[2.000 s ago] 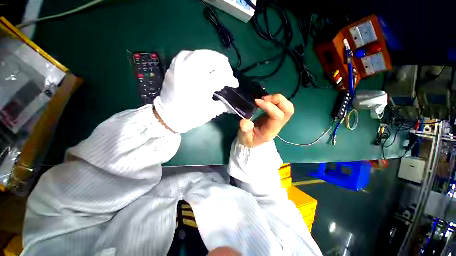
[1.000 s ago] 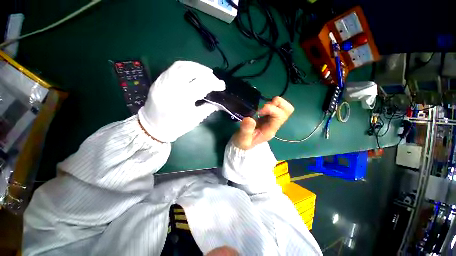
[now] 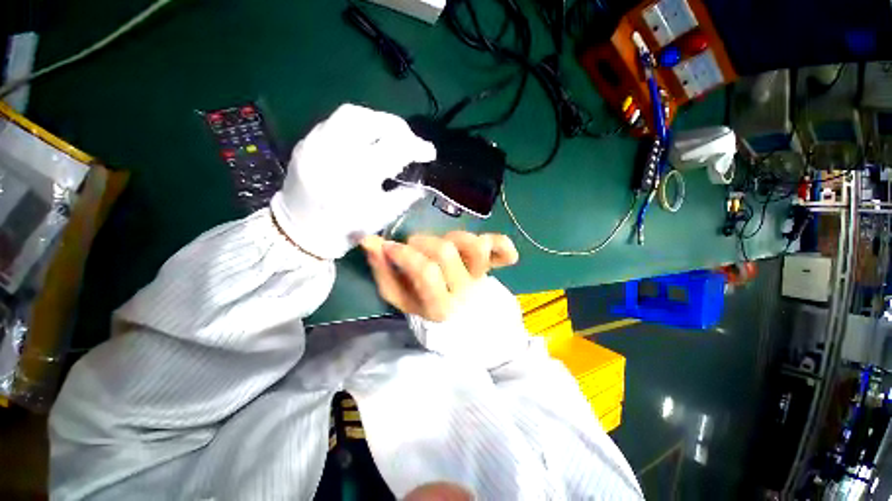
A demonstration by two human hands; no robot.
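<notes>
My left hand (image 3: 354, 178), in a white glove, holds a black set-top box (image 3: 462, 174) by its left end, tilted above the green bench. A pale edge of the box faces me, and thin cables run near its right side. My bare right hand (image 3: 440, 269) is below the box and a little blurred, its fingers bent towards the left glove. I cannot tell whether it touches anything. A black remote control (image 3: 245, 155) in a clear bag lies on the bench to the left of the glove.
An open yellow-edged carton (image 3: 59, 235) with clear bags stands at the left. Black cables (image 3: 548, 83) and an orange-brown fixture (image 3: 665, 64) are at the back. A tape roll (image 3: 672, 191) lies right. Yellow boxes (image 3: 592, 377) and a blue stool (image 3: 685, 298) stand below the bench.
My right hand has left the box's right end and moved left and down, below it. My left hand still holds the box. The view has shifted slightly.
</notes>
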